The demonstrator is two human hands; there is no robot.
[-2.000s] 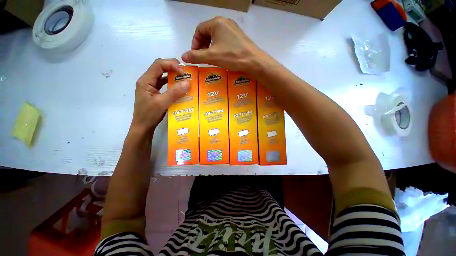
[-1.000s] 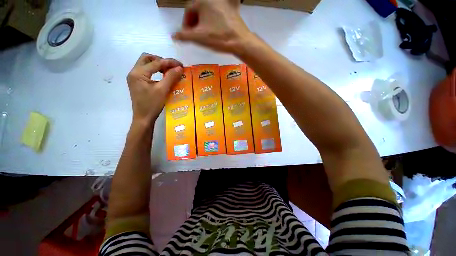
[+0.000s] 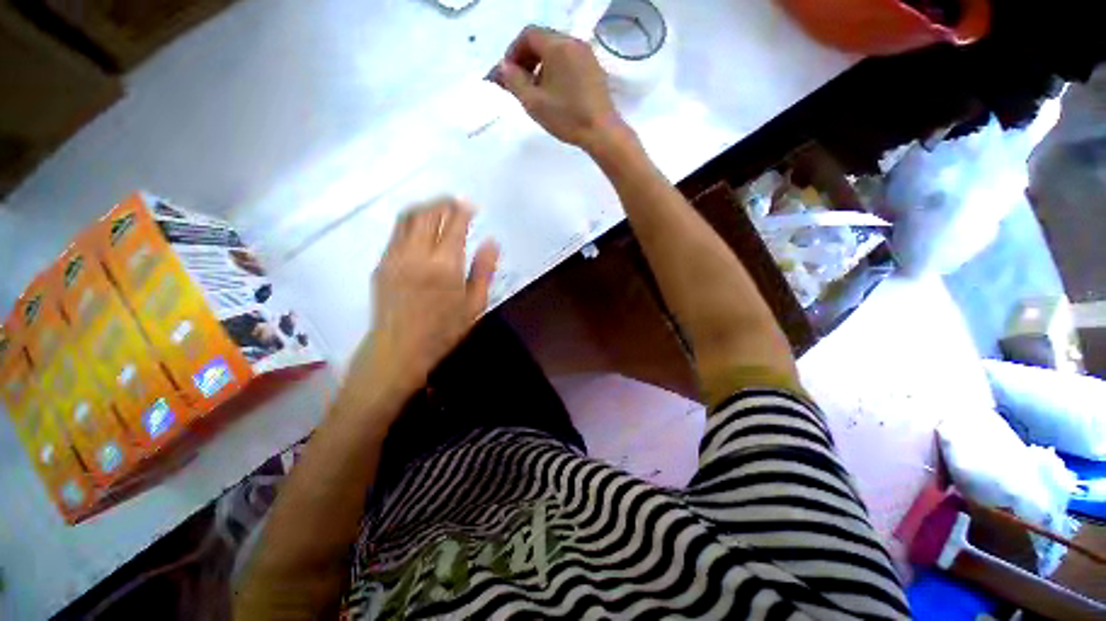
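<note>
Several orange-yellow retail boxes [image 3: 121,352] stand side by side in a row at the left of the table, with a white printed panel facing right. My left hand [image 3: 425,285] is over the table to the right of the boxes, blurred, touching no box. Its thumb is apart from the fingers and it looks empty. My right hand [image 3: 564,87] is further back, beside the clear tape roll [image 3: 631,30]. Its fingertips are pinched on a tiny dark sliver, perhaps a small blade. Shiny, faint lines that look like clear tape run across the table between roll and boxes.
Brown cartons [image 3: 73,73] are at the back left. An orange-red basin [image 3: 849,22] is at the back right. Below the table's front edge are an open carton of plastic waste [image 3: 807,237], white plastic bags [image 3: 970,200] and a pink-red object [image 3: 931,524].
The view has turned to the right, so the boxes now appear at the left. My left hand has let go of the boxes and moved right of them. My right hand is now by the tape roll.
</note>
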